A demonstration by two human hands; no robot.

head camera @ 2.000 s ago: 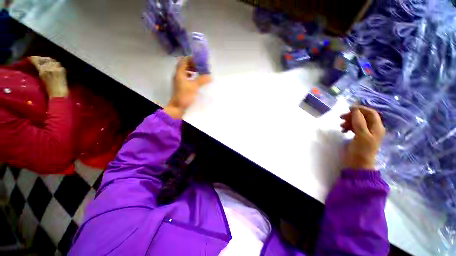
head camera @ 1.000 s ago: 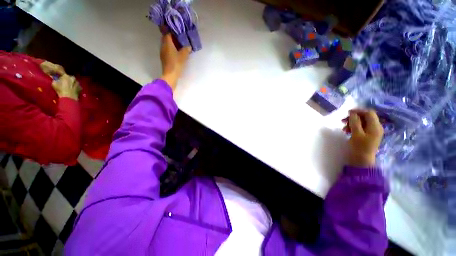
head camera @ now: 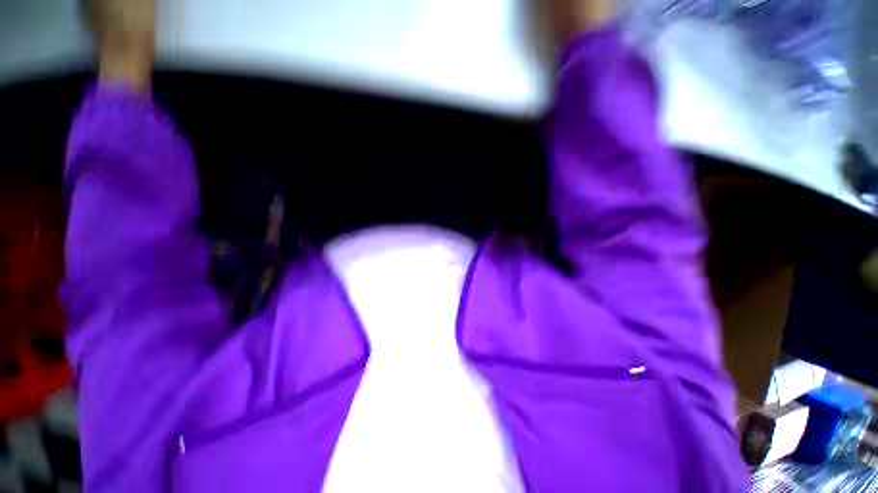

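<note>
My left hand [head camera: 123, 31] is at the top left, over the white table [head camera: 356, 48]. It is blurred and cut off by the top edge, so its fingers and anything in them are hidden. My right hand [head camera: 576, 13] is also blurred and cut off at the top edge; only its wrist side shows. The cable pile [head camera: 785, 38] lies in shiny clear film at the top right, partly out of view. No small boxes can be made out on the table.
The table's dark front edge runs across in front of my body. A brown cardboard surface [head camera: 756, 298] is below the table at the right. A white-and-brown box [head camera: 778, 433] and a blue item [head camera: 830, 419] lie at the lower right. Blurred red clothing [head camera: 34, 318] is at the far left.
The view has swung down and to the right. Both hands now reach the top edge. The boxes and carton have left the picture, and I cannot see the bundles my left hand was at.
</note>
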